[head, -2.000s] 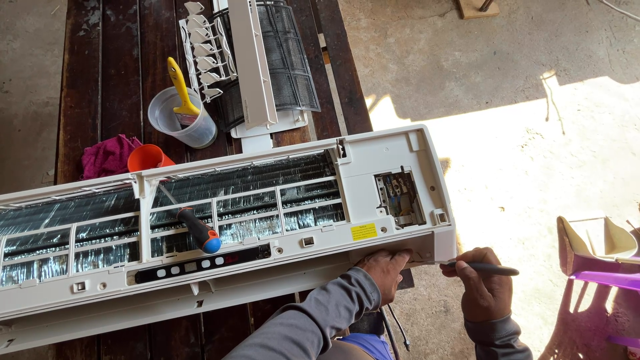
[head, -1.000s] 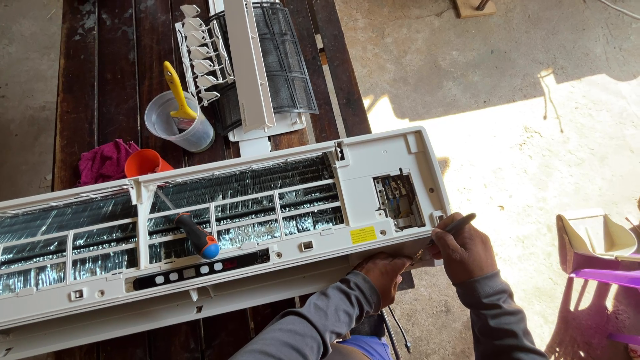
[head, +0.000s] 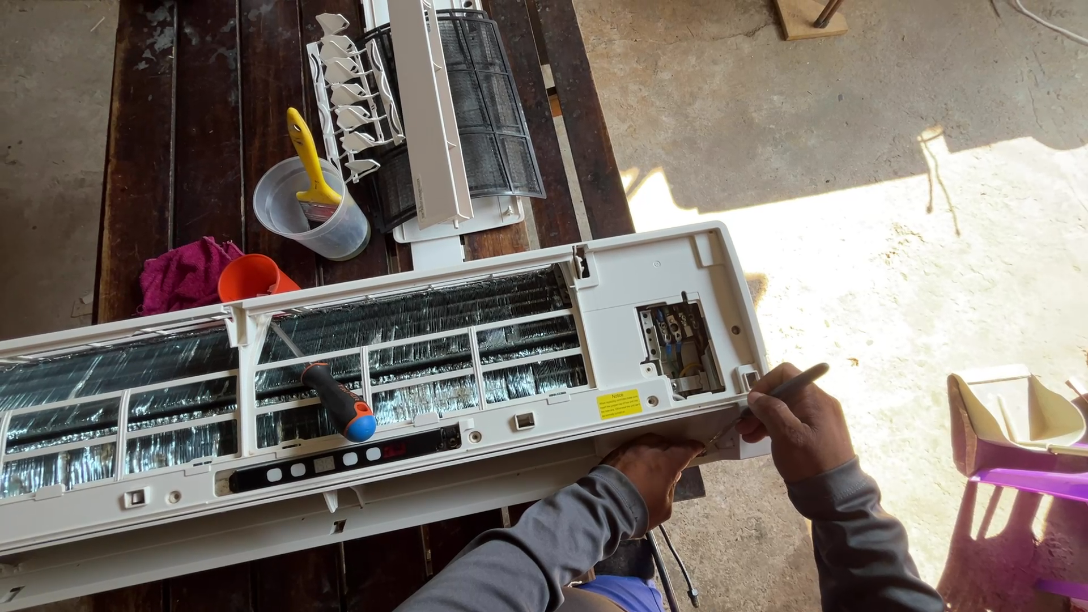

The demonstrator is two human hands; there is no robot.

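Observation:
The white indoor unit of a split air conditioner (head: 671, 255) lies across a slatted wooden table, its finned coil (head: 425, 340) showing behind a plastic grid. At its lower right edge, my right hand (head: 799, 425) grips a slim dark-handled tool (head: 801, 382), whose kind I cannot tell; its tip is hard to make out near the corner. My left hand (head: 653, 476) is against the underside just left of it, fingers partly hidden; whether it holds anything is unclear. A screwdriver (head: 340, 399) with a black, red and blue handle rests on the grid. An opening at right exposes wiring (head: 680, 348).
Behind the unit are a clear plastic tub (head: 280, 204) with a yellow-handled paintbrush (head: 310, 161), a magenta cloth (head: 183, 276), an orange cup (head: 253, 277), mesh filters (head: 489, 102) and white louvre parts (head: 348, 93). A dustpan (head: 1011, 408) and purple plastic stool (head: 1028, 480) stand at right.
My right hand has moved up and left from below the unit's corner to its right end, still gripping the tool. My left hand stays near the underside.

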